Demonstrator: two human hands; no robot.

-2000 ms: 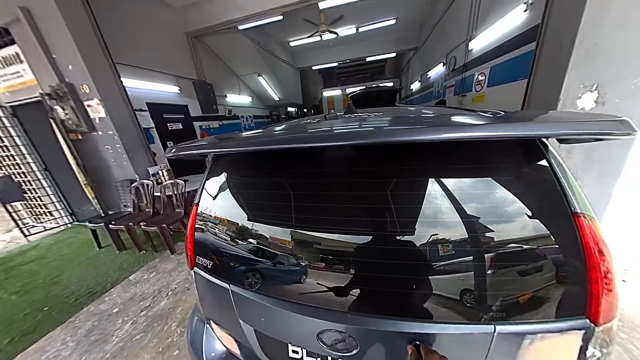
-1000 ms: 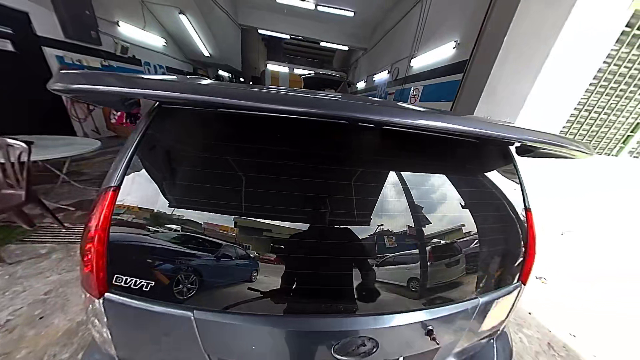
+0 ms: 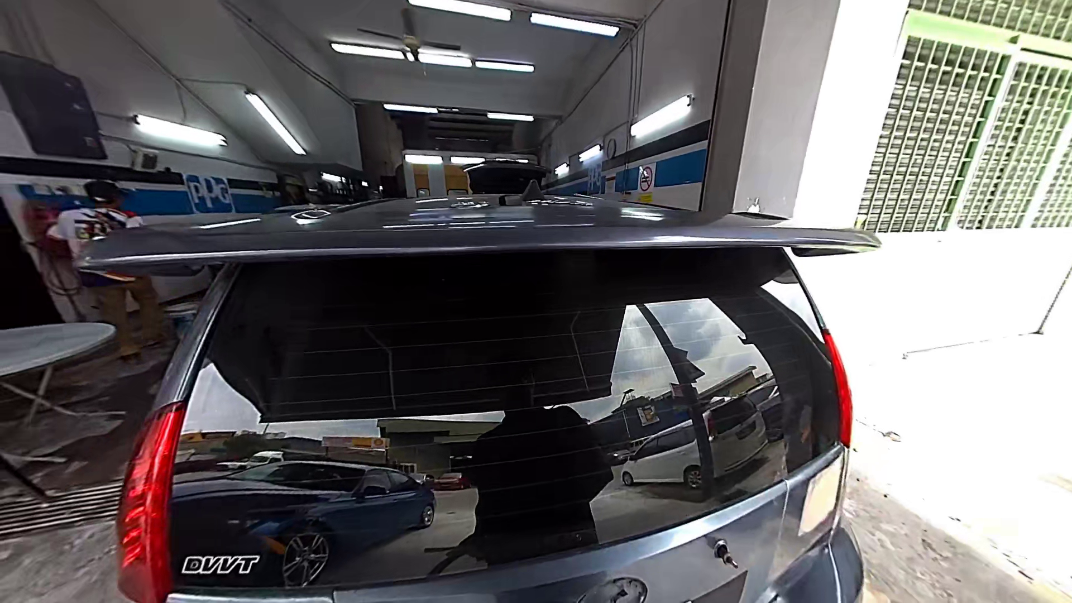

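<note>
Neither my left hand nor my right hand shows in the head view. Straight in front of me is the closed tailgate of a dark grey car, with its tinted rear window [image 3: 502,368] reflecting a dark figure and parked cars. A long spoiler [image 3: 486,240] spans the top of the glass. Red tail lights flank the window, one at the left [image 3: 151,502] and one at the right [image 3: 838,389]. Below the glass are an oval emblem [image 3: 615,591] and a small metal fitting [image 3: 724,553]. A pale patch [image 3: 821,501] marks the body's right rear corner.
A person [image 3: 117,268] stands at the left inside the workshop, near a round table [image 3: 54,346]. A floor grate [image 3: 63,509] lies below that table. To the right are a wall pillar [image 3: 779,109] and a metal grille [image 3: 938,126]. Another vehicle [image 3: 505,177] is deeper inside.
The hand seen at the bottom edge two seconds ago is out of view. The view has swung to the right, and the person at the left now shows more fully.
</note>
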